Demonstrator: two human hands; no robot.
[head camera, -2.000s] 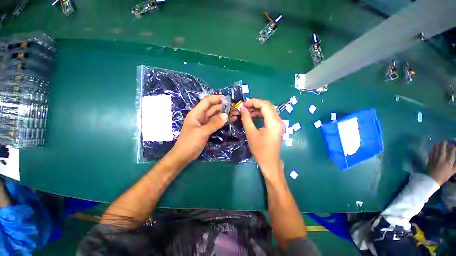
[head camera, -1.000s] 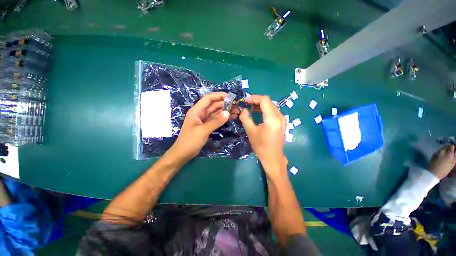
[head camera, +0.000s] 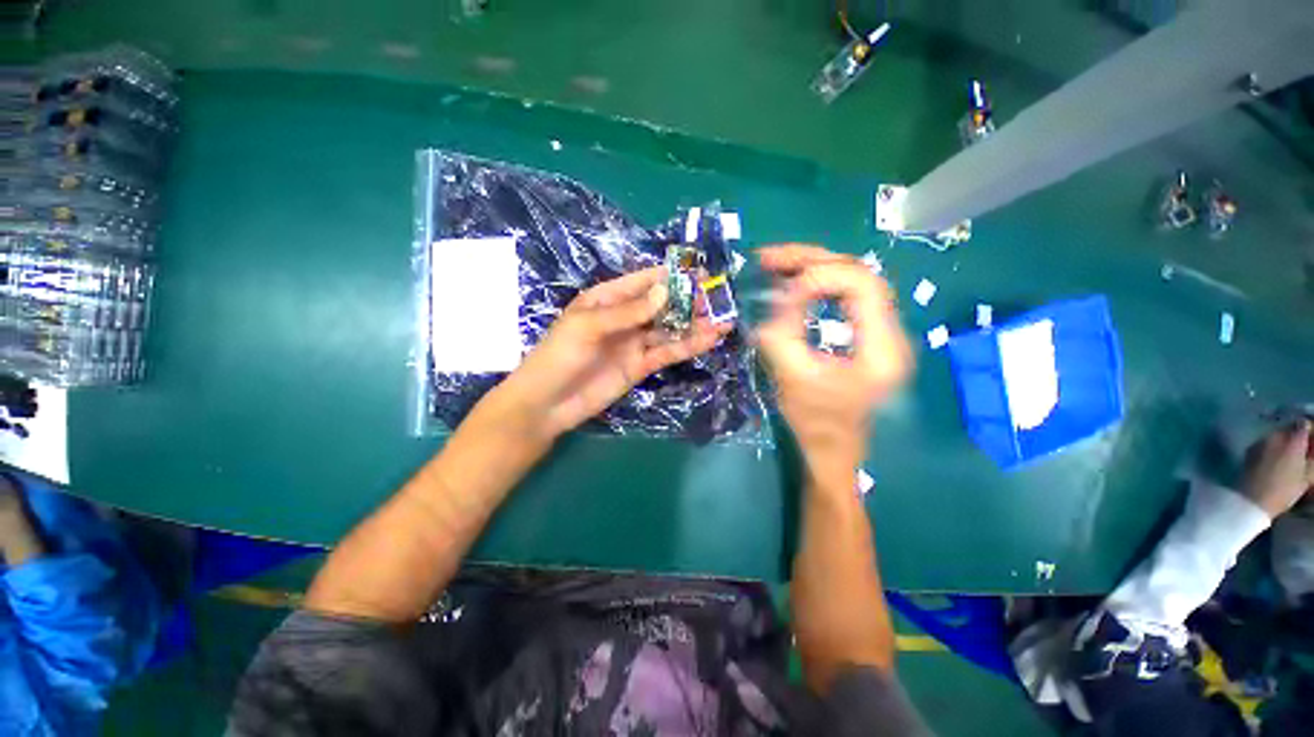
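My left hand (head camera: 613, 338) holds a small circuit board assembly (head camera: 680, 288) in its fingertips, green and silver with a yellow-banded part (head camera: 716, 295) at its right side. The assembly is above the parts bag (head camera: 555, 216), a shiny clear bag full of dark pieces with a white label. My right hand (head camera: 836, 346) is apart from the assembly, just to its right, and blurred. Its thumb and fingertips are close together; whether they hold anything cannot be told.
A blue bin (head camera: 1074, 374) with white paper stands right, near scattered white squares (head camera: 924, 291). A slanting grey post (head camera: 1081, 130) rises at upper right. Stacked blister trays (head camera: 87, 245) stand left. Other assemblies (head camera: 850, 61) lie beyond the bench. Another person's hand (head camera: 1278, 468) is far right.
My right hand has come away from the assembly and moved right. My left hand still holds the assembly, now turned so its green side shows. The whole view has shifted slightly.
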